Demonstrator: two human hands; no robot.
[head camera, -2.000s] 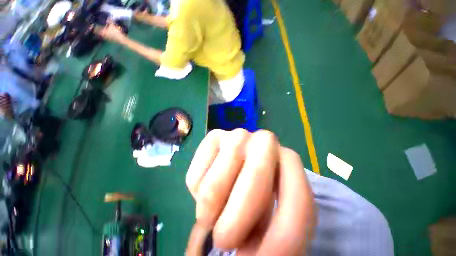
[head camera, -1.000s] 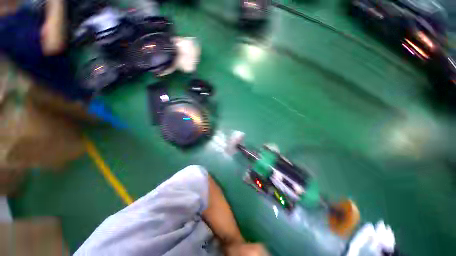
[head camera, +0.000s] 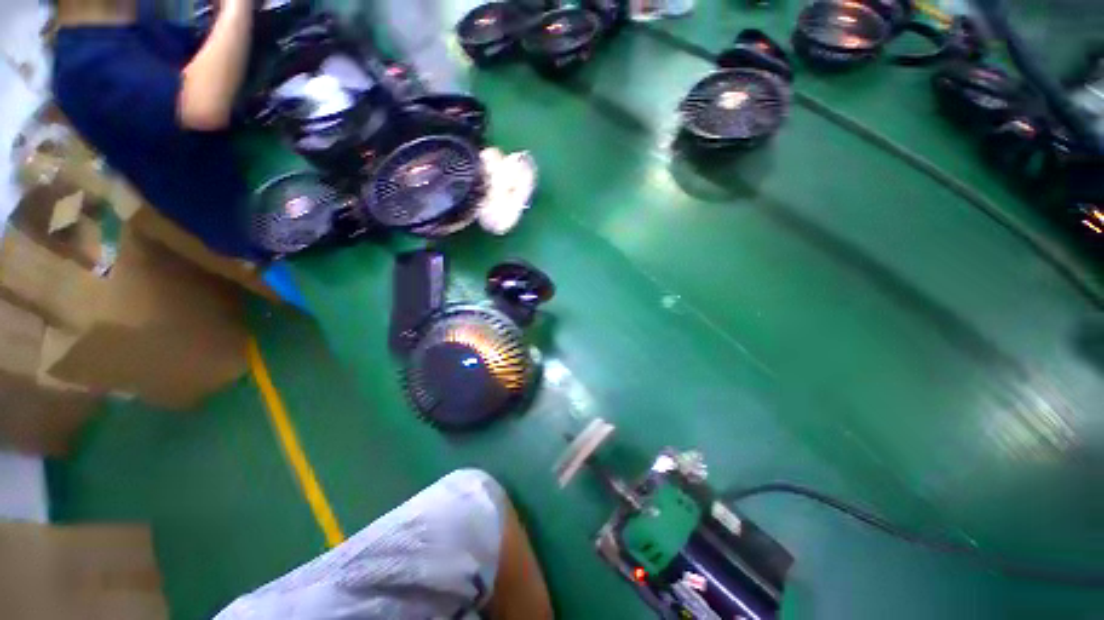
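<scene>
No hand is in the picture. A grey sleeve with a short piece of bare forearm, apparently my left, comes in at the bottom and is cut off by the edge. Nearest in front is a black clip fan (head camera: 466, 369) on the green bench, its ribbed back up, with coppery glints and a small blue light at the hub. Its clip base (head camera: 521, 285) and a black block-like part (head camera: 419, 297) lie against it. The bench polisher (head camera: 696, 551) is at the bottom right, cut off, with a red light and a pale polishing wheel (head camera: 585, 452) on its left shaft.
Several black fans (head camera: 424, 182) crowd the upper left beside a white glove-like item (head camera: 507, 190) and a person in dark blue. A lone fan (head camera: 734, 109) stands further back. More fans line the far edge. A power cord (head camera: 847, 509) runs right. Cartons (head camera: 157, 315) stand on the floor.
The view has swung round from the person in yellow to the polisher and left-hand fans. The bare hand seen earlier has left the picture. The yellow wheel is now out of frame.
</scene>
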